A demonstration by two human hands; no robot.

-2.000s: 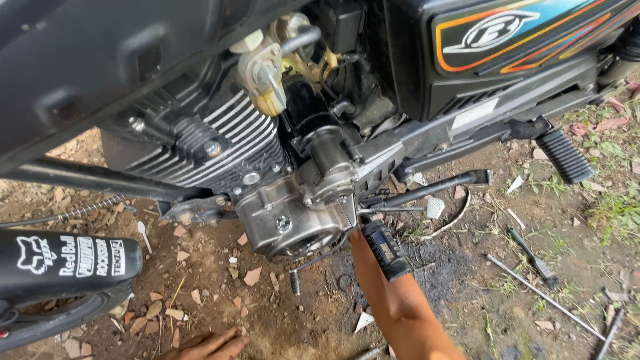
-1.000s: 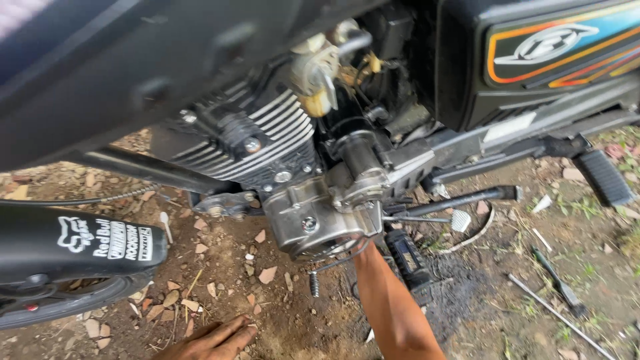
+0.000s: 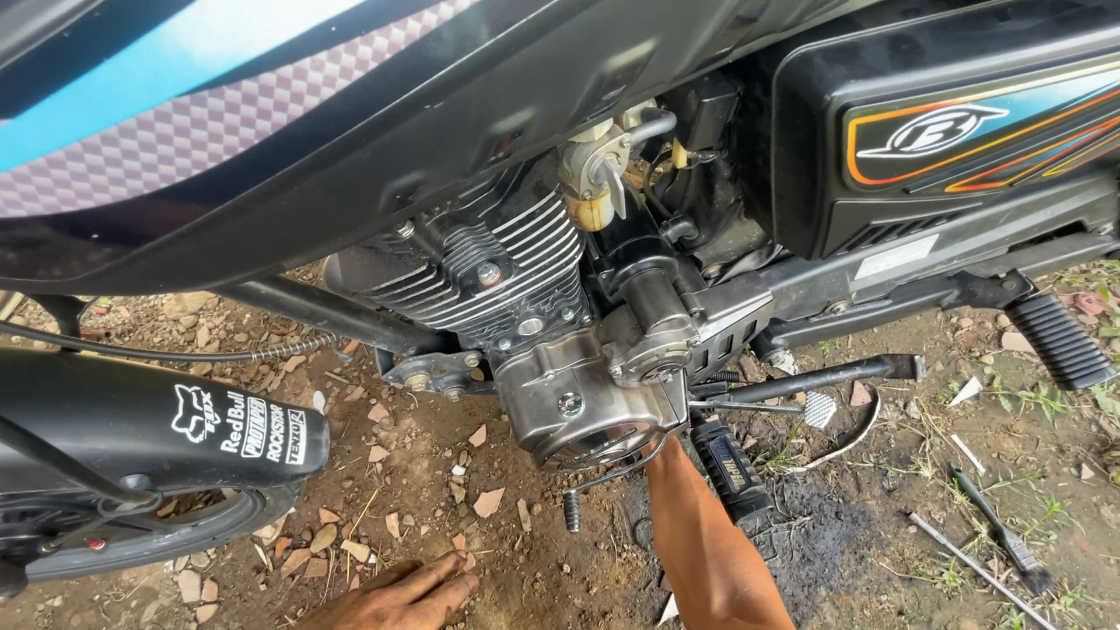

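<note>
My left hand lies at the bottom edge, palm down on or just above the dirt, holding nothing, fingers spread a little. My right forearm reaches up beneath the motorcycle's metal engine side cover; the hand itself is hidden under the engine, so what it touches cannot be seen. Left of the forearm hangs the gear shift lever, and close on its right is a black rubber footpeg. Above the cover stand the finned engine cylinder and, to its right, the fuel valve with a yellowed bowl.
The front fender and wheel are at left. A kickstand extends rightward, with a rear footpeg beyond. A brush and a thin metal rod lie on the ground at right, past a dark stained patch. Stone chips litter the dirt.
The view has shifted, now showing more of the fuel tank. My right arm still reaches under the engine, and my left hand remains low by the ground.
</note>
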